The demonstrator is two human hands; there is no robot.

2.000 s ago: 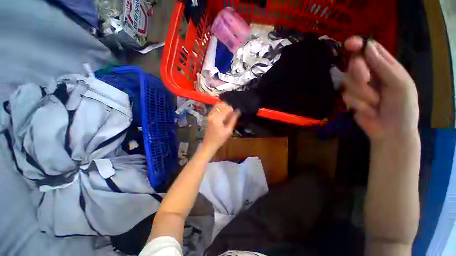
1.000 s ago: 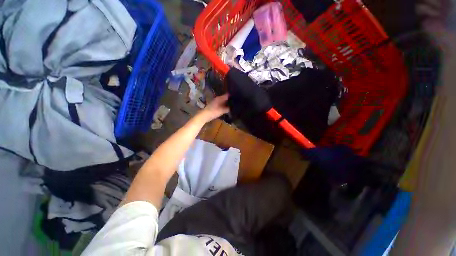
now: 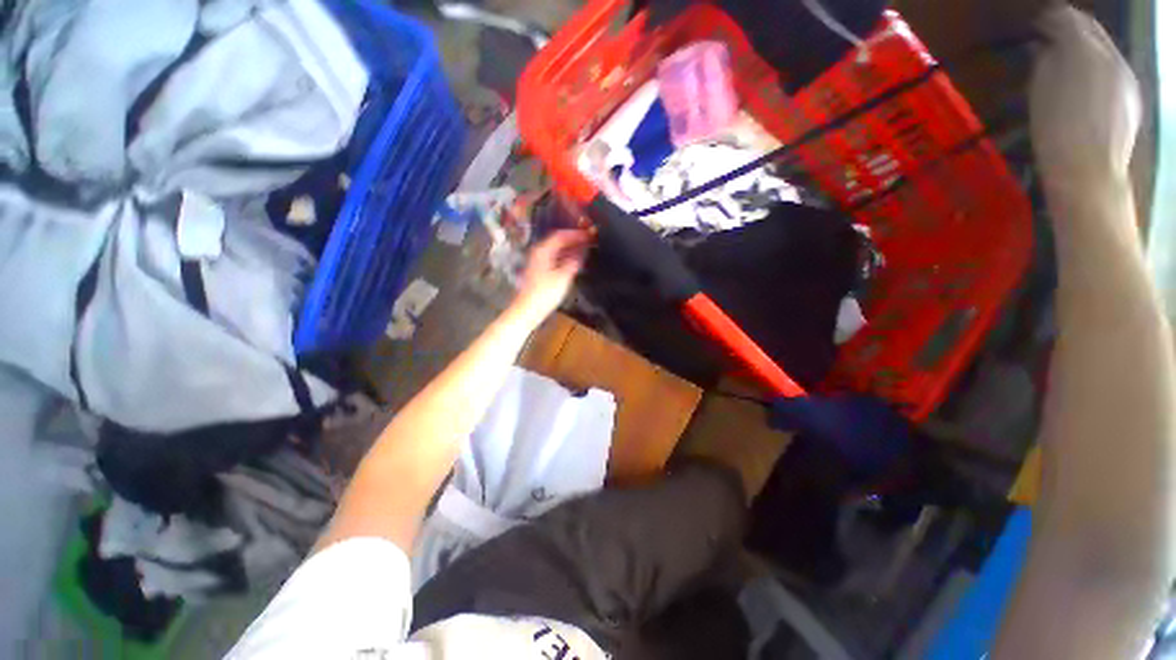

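Observation:
The red plastic basket (image 3: pixel 748 346) stands in front of me with its near rim partly wrapped in black cloth (image 3: pixel 641 253). My left hand (image 3: pixel 557 267) is at the rim's left part, against the black cloth; its fingertips are blurred and partly hidden. My right hand (image 3: pixel 1083 97) is raised at the upper right, blurred, closed on a black fabric strip (image 3: pixel 825 125). The strip runs taut from that hand across the basket down to the wrapped rim. Inside the basket lie a pink bundle (image 3: pixel 698 93), patterned black-and-white scraps (image 3: pixel 722 174) and dark cloth (image 3: pixel 774 277).
A blue plastic basket (image 3: pixel 387 219) stands left of the red one. A big tied bundle of light grey pieces (image 3: pixel 129 297) lies at the left. A brown cardboard piece (image 3: pixel 651 406) and pale cloth (image 3: pixel 555 432) lie near my legs. Scraps litter the floor.
The view has swung right and down since two seconds ago. My right hand has come back into clear view at the upper right, with the strip now stretched across the basket. My left hand stays by the rim.

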